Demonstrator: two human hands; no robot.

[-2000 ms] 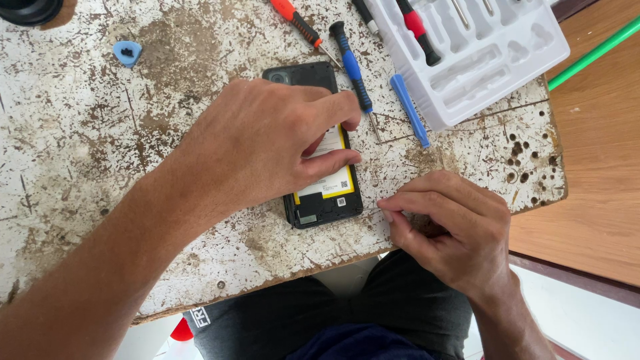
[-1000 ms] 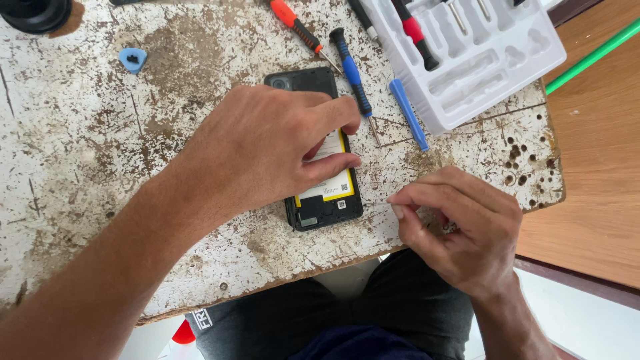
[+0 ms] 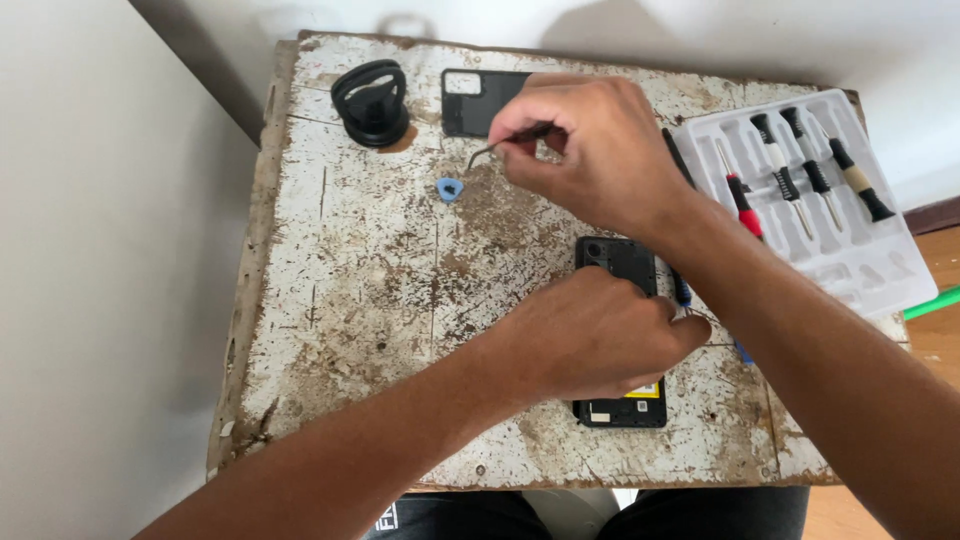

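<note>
Curved-tip tweezers point(image 3: 484, 152) are pinched in my right hand point(image 3: 585, 146), which is raised over the back of the table. Their bent tip hangs just above and right of a blue triangular opening pick point(image 3: 449, 190) with small dark bits, likely screws, on it. My left hand point(image 3: 600, 337) lies across the middle of an opened smartphone point(image 3: 622, 416), covering most of its yellow-edged battery. The fingers of that hand are curled; whether they hold anything cannot be seen. Behind my right hand lies a black phone back cover point(image 3: 480, 105), partly hidden.
A black suction cup point(image 3: 371, 105) stands at the back left. On the right, a white plastic tray point(image 3: 862, 262) holds several precision screwdrivers point(image 3: 780, 169). A blue-and-black screwdriver point(image 3: 681, 289) lies beside the phone, partly under my right forearm. The worn white table point(image 3: 352, 300) ends at a wall behind.
My right hand has moved from beside the phone's lower end to the back of the table, near the blue pick. My left hand stays over the phone. The view has shifted to show more table.
</note>
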